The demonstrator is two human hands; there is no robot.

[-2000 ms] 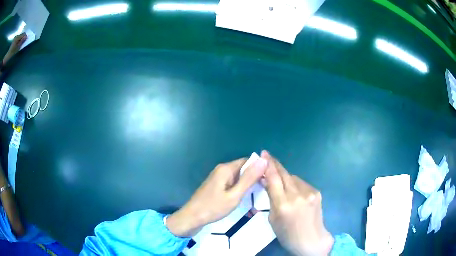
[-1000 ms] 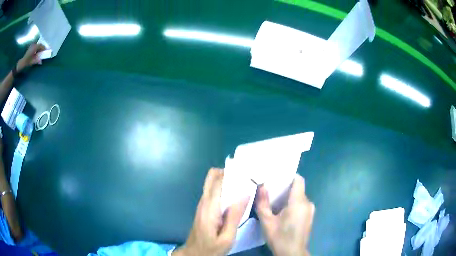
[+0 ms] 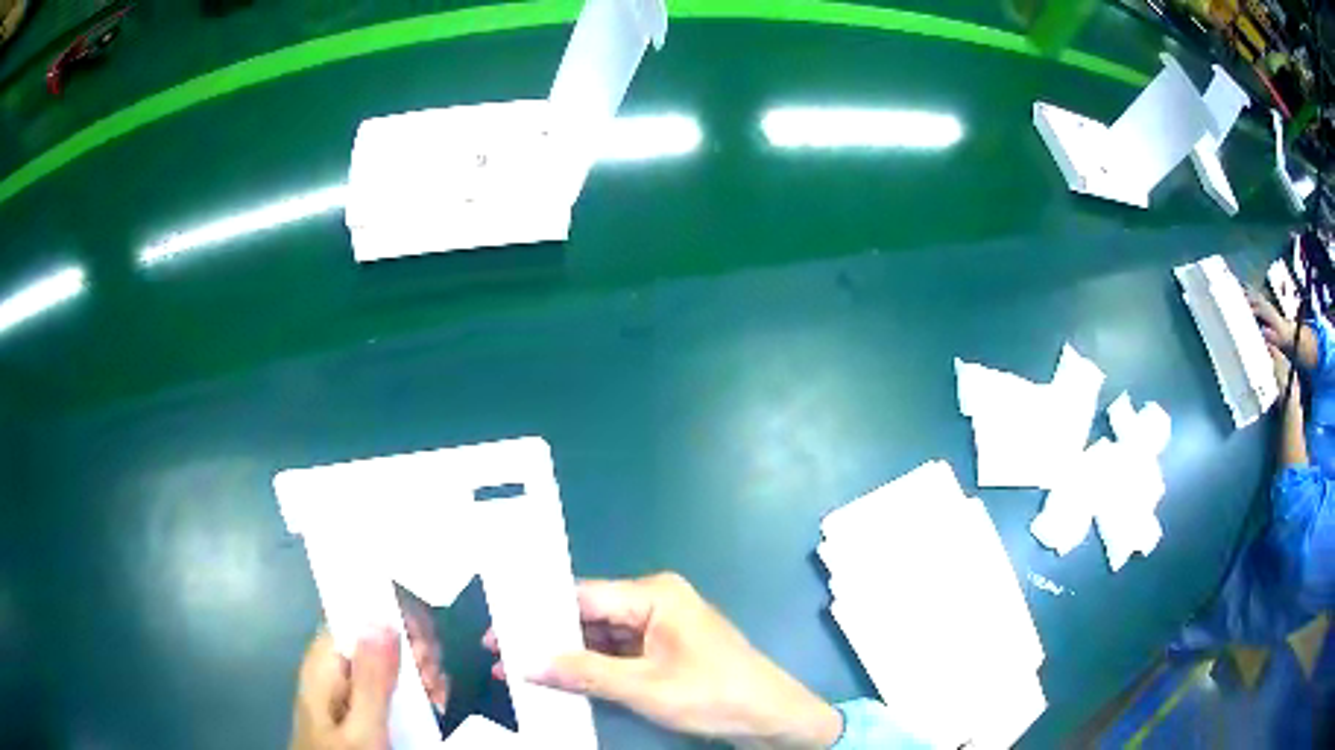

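A white card insert (image 3: 352,535) with a dark central cut-out and a small slot near its top is held upright over the table. My left hand (image 3: 349,689) grips its lower left side, partly cut off by the bottom edge. My right hand (image 3: 659,652) grips its right side, with some fingertips showing through the cut-out. A stack of white insert blanks (image 3: 937,601) lies to the right of my right hand. An open white box (image 3: 461,183) with its lid raised stands on the green conveyor ahead.
Loose folded white card pieces (image 3: 1032,428) lie beyond the blanks. More open white boxes (image 3: 1091,154) stand on the conveyor at the upper right. At the far right, another person's hands (image 3: 1285,344) hold a white box (image 3: 1230,340). The conveyor (image 3: 820,205) runs across the back.
The view has turned right. The insert, earlier folded between my hands, now shows its broad face and cut-out. The conveyor box appears farther left. The label roll and hoops have left view.
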